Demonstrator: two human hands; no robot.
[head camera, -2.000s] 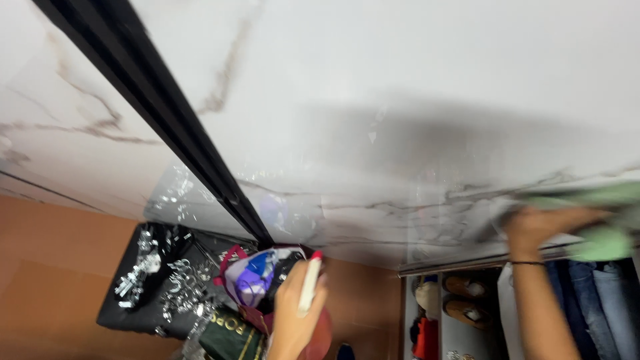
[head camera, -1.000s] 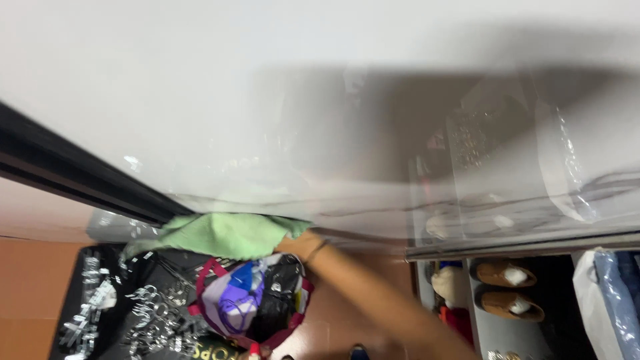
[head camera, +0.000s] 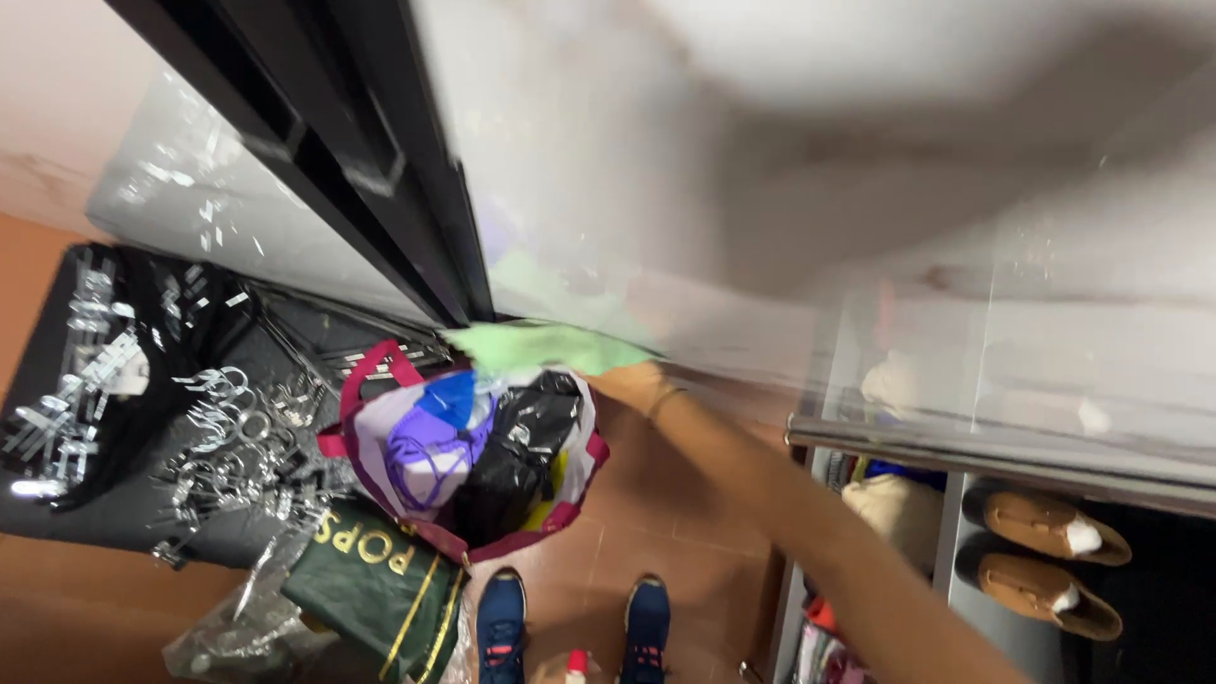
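My right hand (head camera: 627, 380) is shut on a light green cloth (head camera: 551, 349), pressed along the lower edge of a glossy, marble-patterned panel (head camera: 589, 190). The cloth lies just above a maroon-edged bag (head camera: 475, 551) filled with plastic bags and a purple item. Only a sliver of my left hand (head camera: 556, 674) shows at the bottom edge, around a white container with a red tip (head camera: 577, 660), between my shoes. Most of that hand and the container is out of view.
Black vertical frame rails (head camera: 380, 161) border the panel. On the left, clear-and-metal hangers or clips (head camera: 237, 427) cover a black padded bench (head camera: 114, 532), beside a dark green bag (head camera: 366, 579). An open compartment holds brown shoes (head camera: 1050, 527). Blue shoes (head camera: 648, 617) stand on the tiled floor.
Two seconds ago my right hand and the cloth were at the far right; they crossed left, then moved slightly back right. My left hand, earlier raised beside the bag, is now low at the bottom edge.
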